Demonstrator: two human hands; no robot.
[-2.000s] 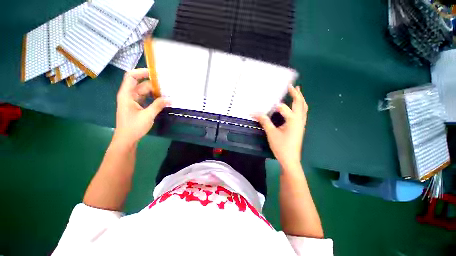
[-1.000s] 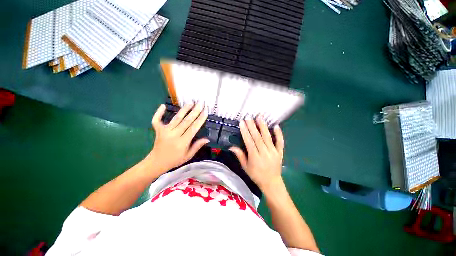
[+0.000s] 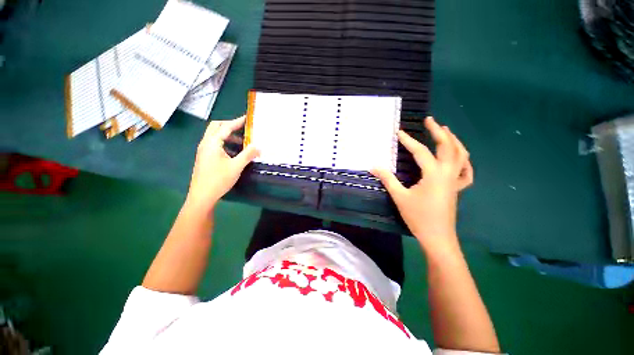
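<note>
A white PCB panel (image 3: pixel 320 132) with an orange-brown left edge and two dotted lines lies over the near part of the black slotted tray (image 3: pixel 340 52). My left hand (image 3: pixel 221 158) grips the panel's left end, thumb on its lower left corner. My right hand (image 3: pixel 431 182) holds its right end, thumb at the lower right corner and fingers beside the edge. Thin dotted PCB strips (image 3: pixel 292 175) lie in the tray slots just below the panel. The tray's near end shows oval handle openings.
Fanned loose panels (image 3: pixel 156 69) lie at the upper left. A dark tangled bundle (image 3: pixel 612 35) is at the upper right. Stacked panels (image 3: pixel 619 187) are cut off at the right edge. A blue stool or bin (image 3: pixel 577 270) and a red stool (image 3: pixel 38 175) show below the bench.
My hands have moved from the tray's near end, fingers flat at the panel's lower edge, to gripping the panel's two ends. The panel looks flatter. The view has shifted left.
</note>
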